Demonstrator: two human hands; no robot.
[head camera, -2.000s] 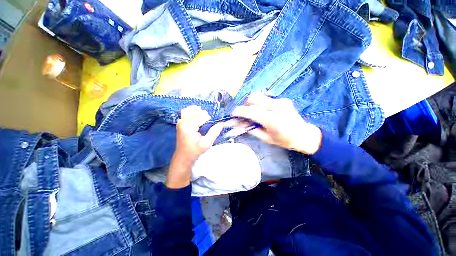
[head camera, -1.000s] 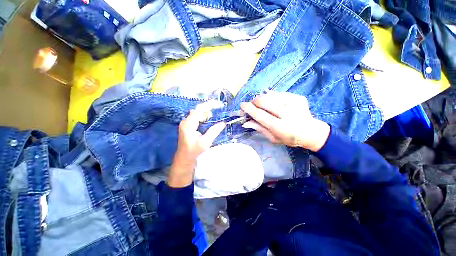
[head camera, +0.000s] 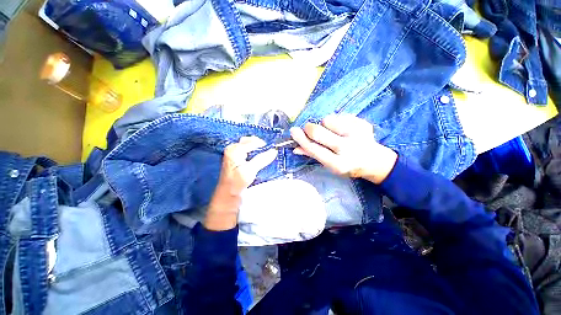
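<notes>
A mid-blue denim jacket (head camera: 175, 147) with pale topstitching lies over the table's near edge. Its smooth white pocket bag (head camera: 282, 211) hangs just below my hands. My left hand (head camera: 237, 175) pinches a fold of the denim between thumb and fingers. My right hand (head camera: 344, 147) is close to its right, fingers bent at the same edge, with a thin pale strip or tip showing at the fingertips. Whether that is a tool or fabric, I cannot tell. The right palm is hidden.
The yellow table (head camera: 135, 80) shows between garments. More denim (head camera: 83, 246) is heaped at left. A brown panel (head camera: 43, 117) and dark blue package (head camera: 101, 27) stand at far left. A blue crate (head camera: 507, 157) and brown garments (head camera: 535, 215) are at right. Thread ends lie on my dark lap.
My hands have stayed at the same fold. Its dark opening between them has narrowed, and my fingertips now pinch close together along the edge. The jacket has barely moved.
</notes>
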